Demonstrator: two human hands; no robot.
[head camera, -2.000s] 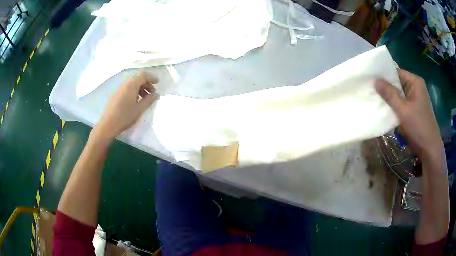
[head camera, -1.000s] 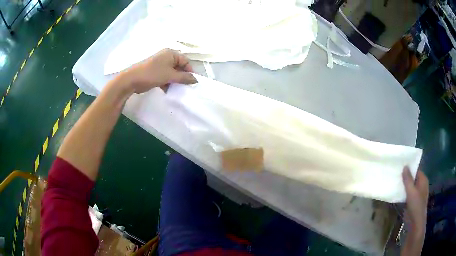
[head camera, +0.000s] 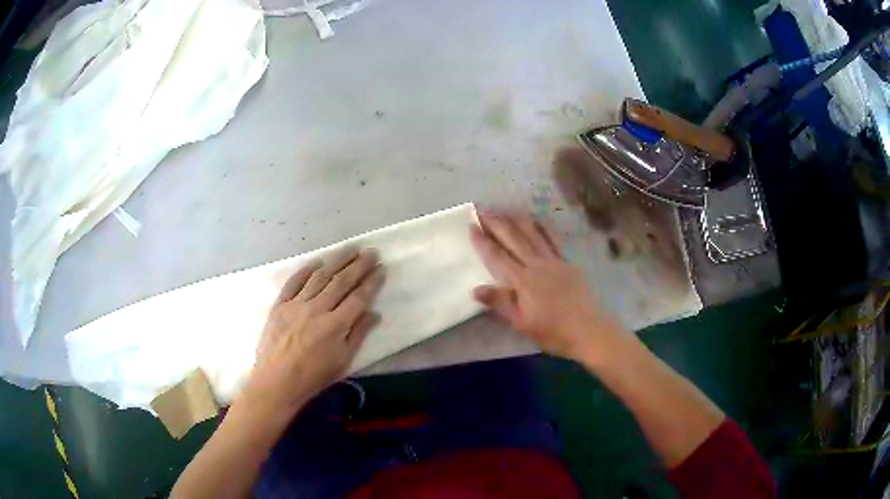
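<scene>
A long cream-white sleeve piece (head camera: 420, 244) lies flat along the near edge of the pressing table. Its straight narrow end is at the right and its wider end at the left. A tan bundle ticket (head camera: 185, 403) lies at its near left edge. My left hand (head camera: 317, 326) rests flat on the middle of the piece, palm down. My right hand (head camera: 532, 283) lies at the straight end, fingertips around its edge; its fingers look slightly apart, and whether they pinch the cloth is unclear.
The steam iron (head camera: 673, 156) sits at the right edge of the pressing table (head camera: 420, 127), by the metal iron rest (head camera: 734, 222). A crumpled cream pile (head camera: 146, 88) lies at the far left. White tie strips (head camera: 320, 18) lie near the far edge. Brown scorch stains mark the cover.
The piece, raised in both hands earlier, now lies flat on the table. My left hand has moved from the wide end to the middle. The view has shifted right, showing the iron.
</scene>
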